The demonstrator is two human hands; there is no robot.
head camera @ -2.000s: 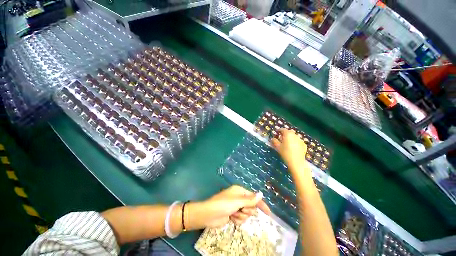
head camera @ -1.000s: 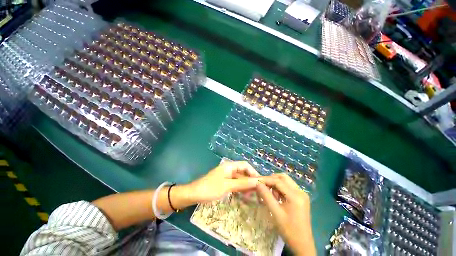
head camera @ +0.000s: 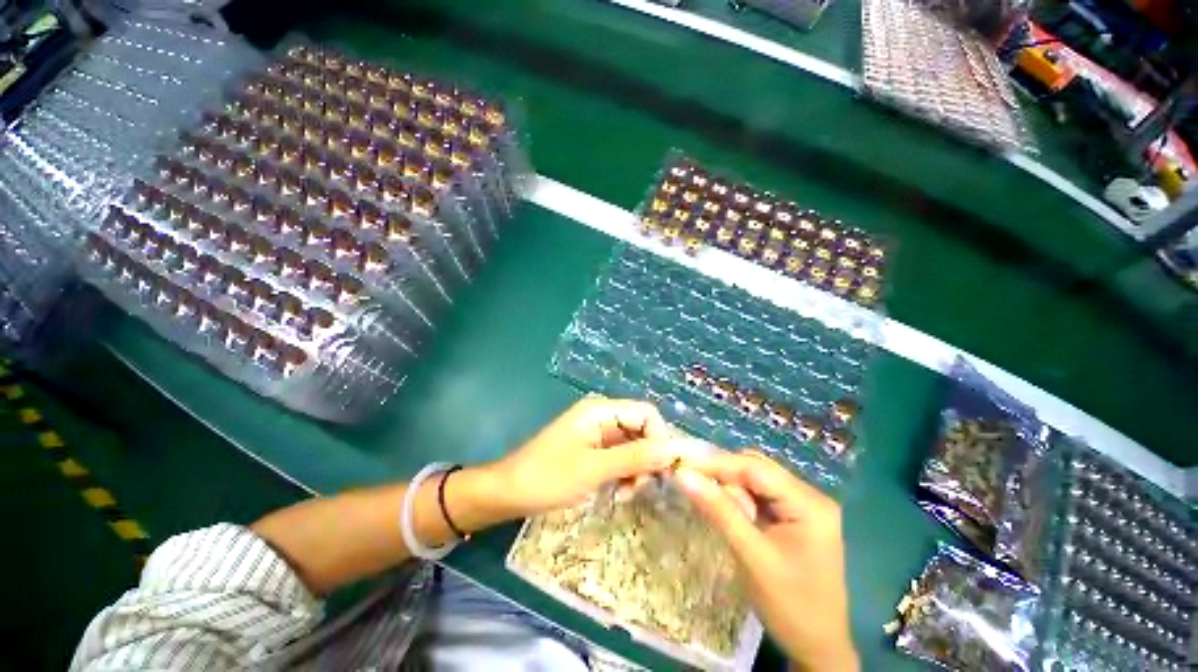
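My left hand (head camera: 587, 457) and my right hand (head camera: 775, 532) meet fingertip to fingertip above the parts box. They pinch a tiny component between them, mostly hidden by the fingers; a small dark and gold spot shows. The white parts box (head camera: 631, 578) holds a loose heap of cream-beige parts, partly covered by my right hand. Just beyond, the clear working tray (head camera: 716, 335) has a short row of brown bodies (head camera: 762, 410) near its close side. A block of dark and gold bodies (head camera: 766, 231) sits at its far end.
A tall stack of filled trays (head camera: 315, 217) stands left, with clear blister trays (head camera: 99, 145) beyond it. Two shiny bags of metal parts (head camera: 975, 466) (head camera: 970, 610) lie right, beside a tray of dark bodies (head camera: 1132, 565). Another tray (head camera: 939, 72) is across the line.
My right hand has come back from the gold-topped block to meet my left hand over the box. Since one second ago both hands have stayed together; the view has shifted slightly.
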